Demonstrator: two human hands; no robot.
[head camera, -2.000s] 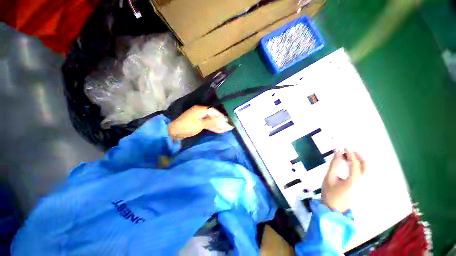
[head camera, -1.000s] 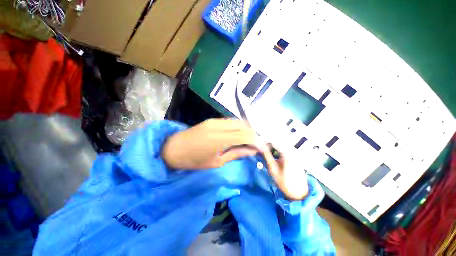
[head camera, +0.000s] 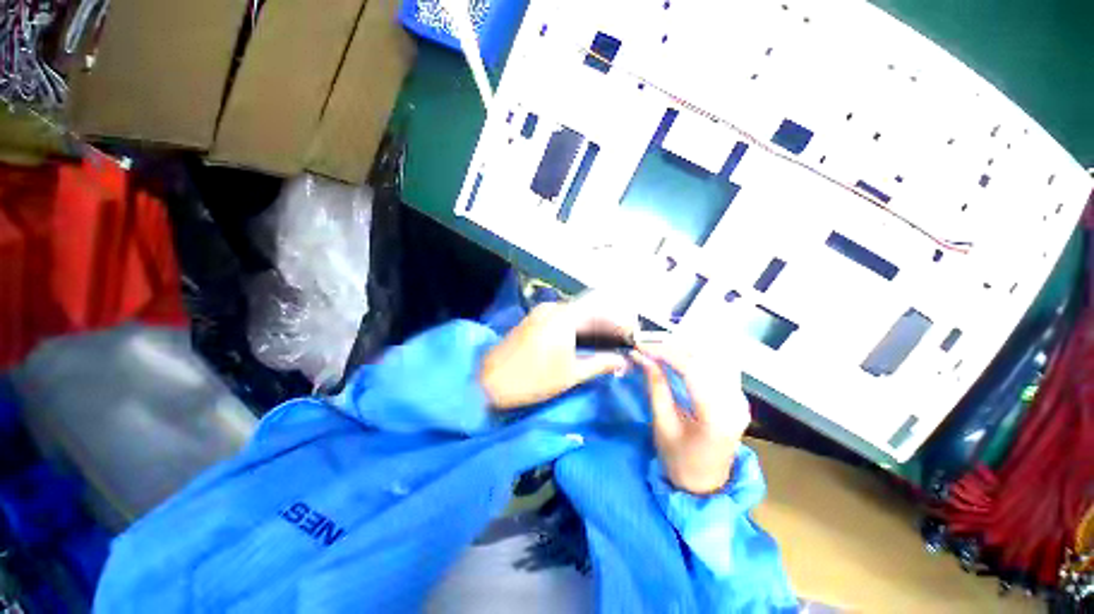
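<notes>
A large white panel (head camera: 828, 192) with many cutouts lies tilted on the green bench. A thin reddish wire (head camera: 744, 134) runs across it. My left hand (head camera: 546, 360) and my right hand (head camera: 696, 414) are close together at the panel's near edge, over my lap. Between their fingertips is a small dark piece (head camera: 609, 341), partly hidden by the fingers. I cannot tell exactly what it is. Both hands seem to grip it.
A blue tray (head camera: 497, 48) of small silvery pieces is at the top, with a pale strip (head camera: 473, 54) by it. Brown cartons (head camera: 282, 90), clear plastic bags (head camera: 314, 270) and a red bag (head camera: 90, 258) are left. Red wires (head camera: 1038, 468) are heaped right.
The hands were apart, the right over the panel; they came together in front of me and now hold a small dark piece. The view has turned, and the panel appears higher.
</notes>
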